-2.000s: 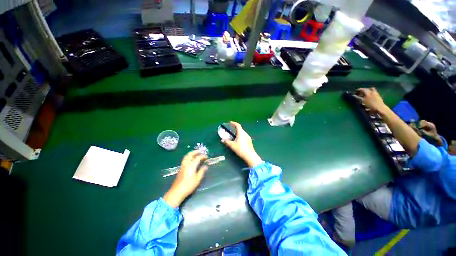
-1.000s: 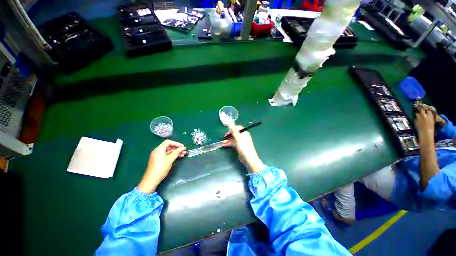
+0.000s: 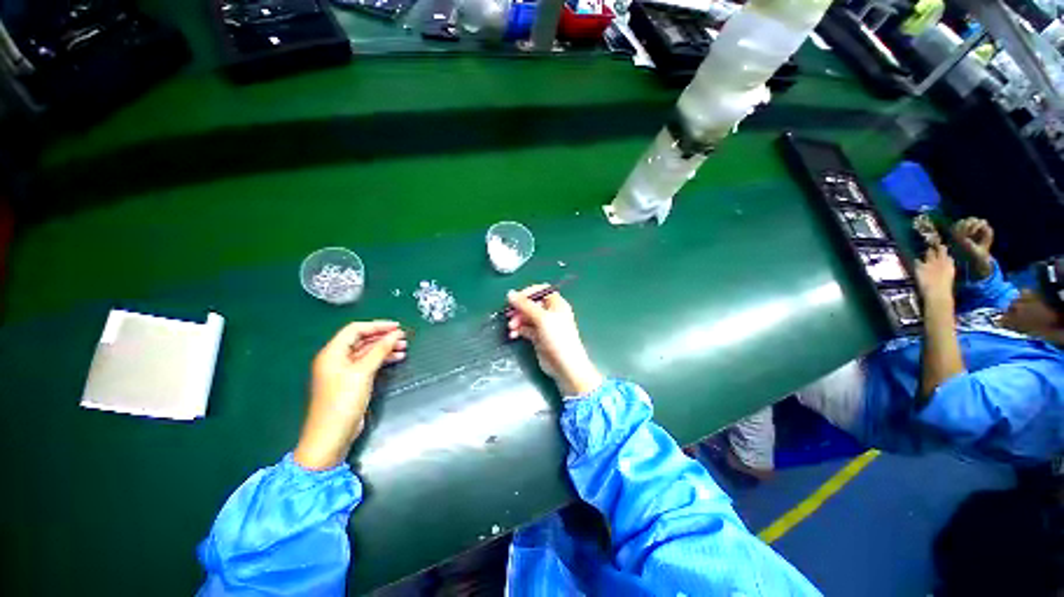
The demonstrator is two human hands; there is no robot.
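Note:
My right hand [image 3: 558, 338] holds dark, thin tweezers [image 3: 539, 294], right of a loose pile of small whitish fittings [image 3: 435, 303]. My left hand [image 3: 341, 385] is left of and below the pile, thumb and fingers close together; whether they pinch anything is too blurred to tell. A faint clear strip with a row of fine marks [image 3: 449, 371] shows on the green bench between my hands. The left parts cup [image 3: 334, 278] holds greyish-white bits. The right parts cup [image 3: 509, 248] holds whiter bits.
A pale square sheet [image 3: 154, 364] lies far left. A plastic-wrapped post [image 3: 700, 111] stands beyond my right hand. Black trays [image 3: 280, 35] are at the back. At right, a person in a blue smock [image 3: 992, 385] sits by a long black tray [image 3: 817, 163] of units and a blue dish [image 3: 910, 184].
My right hand has left the right cup and holds the tweezers. Both hands moved apart from over the pile. The view has tilted down and shifted right.

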